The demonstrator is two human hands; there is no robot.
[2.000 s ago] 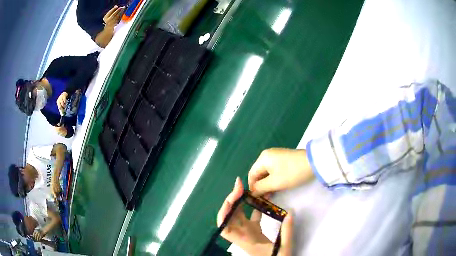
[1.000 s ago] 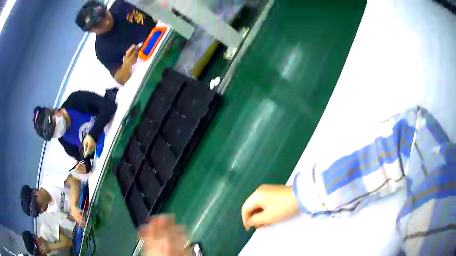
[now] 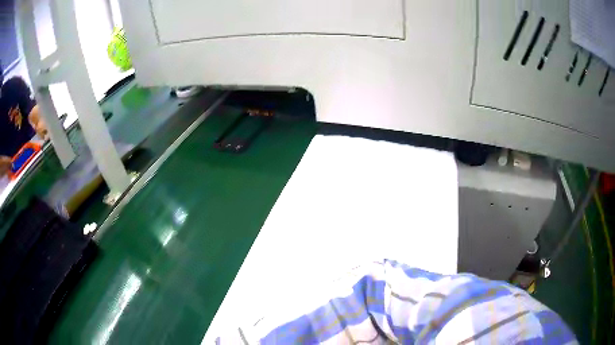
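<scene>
A phone middle frame lies on the green conveyor belt, partly in the shadow under the front of the large machine. It is a thin black rectangle with orange bits at its far end, and green shows through its open window. No hand of mine is in the picture. Only a blue and white checked sleeve shows at the bottom edge, over the white bench cover.
A large light-grey machine spans the top. A black compartment tray lies at the lower left. A slanted metal guide bar and a white upright post stand left. Part of a person shows at far left.
The view has swung right towards the machine. The tray has shifted to the lower left of the picture. Both hands have left the picture. A phone frame on the belt has come into view.
</scene>
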